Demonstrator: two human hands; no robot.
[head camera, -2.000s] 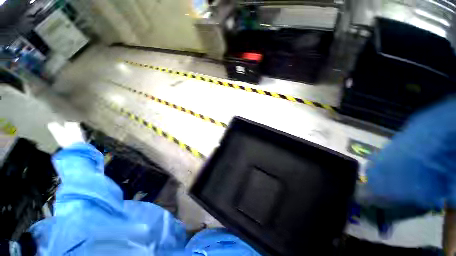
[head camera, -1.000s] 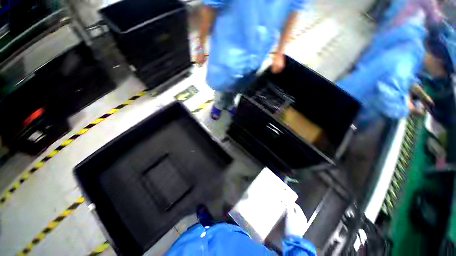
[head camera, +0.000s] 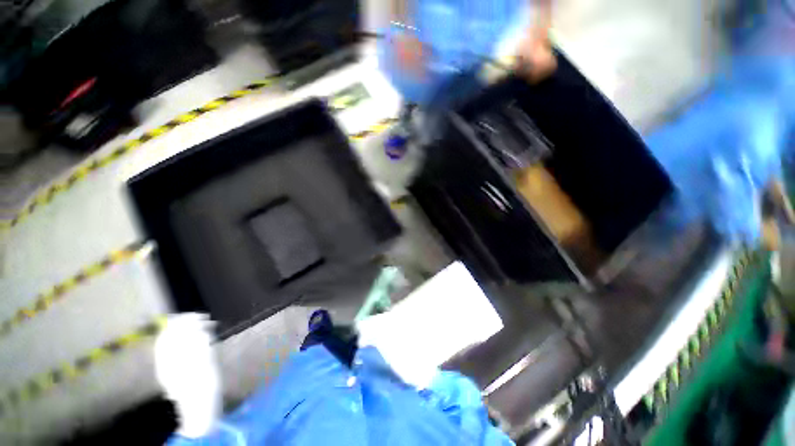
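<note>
A white sheet or board (head camera: 449, 318) lies in front of my lap. My right hand (head camera: 403, 355), in a white glove, is at its lower left. Glove and sheet blur together, so the grip cannot be made out. A pale green piece (head camera: 381, 292) shows at the sheet's upper left. My left hand (head camera: 189, 370), white-gloved and blurred, is at the lower left, by the near corner of a broad, shallow black tote or lid (head camera: 200, 235). Its fingers cannot be made out, and no held thing shows.
A deep black tote (head camera: 488, 209) holds brown cardboard (head camera: 553, 205) and dark pieces. A person in blue (head camera: 462, 30) stands behind it; another (head camera: 732, 148) is at right, by the line rail (head camera: 680, 348) and green bench (head camera: 719, 375). Yellow-black tape (head camera: 183, 126) marks the floor.
My left hand has come into view at lower left. My right hand has moved from the sheet's right side to its lower left. The pale green piece has appeared. The view has shifted.
</note>
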